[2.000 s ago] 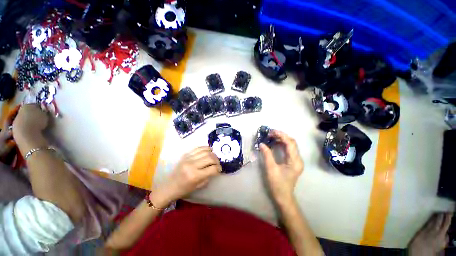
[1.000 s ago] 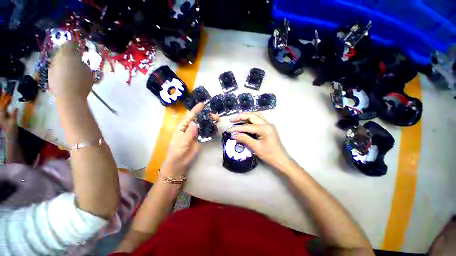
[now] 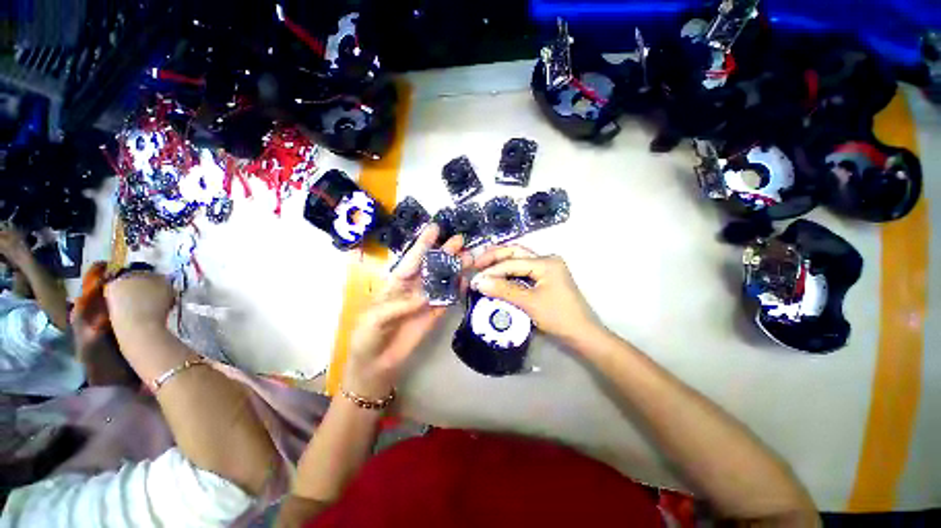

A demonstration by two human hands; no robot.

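Observation:
My left hand [image 3: 397, 320] holds a camera module [image 3: 441, 276], a small dark square with a round black lens facing up, just left of the housing. My right hand [image 3: 537, 297] has its fingertips pinched beside the module, over the top of the housing. I cannot make out what is between those fingertips. The black camera housing [image 3: 485, 356] lies on the table below both hands, with a white notched ring [image 3: 500, 321] inside. More camera modules [image 3: 503, 216] lie clustered behind my hands.
Housings with boards standing up [image 3: 805, 284] are grouped at right. One housing with a white ring [image 3: 341, 209] lies at left. A wired ring pile [image 3: 170, 175] is farther left, near a neighbour's arm [image 3: 191, 376]. Yellow tape [image 3: 893, 320] crosses the table.
From the earliest frame, the module has gone from my right hand to my left. Since the middle frame, my left hand has raised it beside my right fingertips. The neighbour's arm has drawn back.

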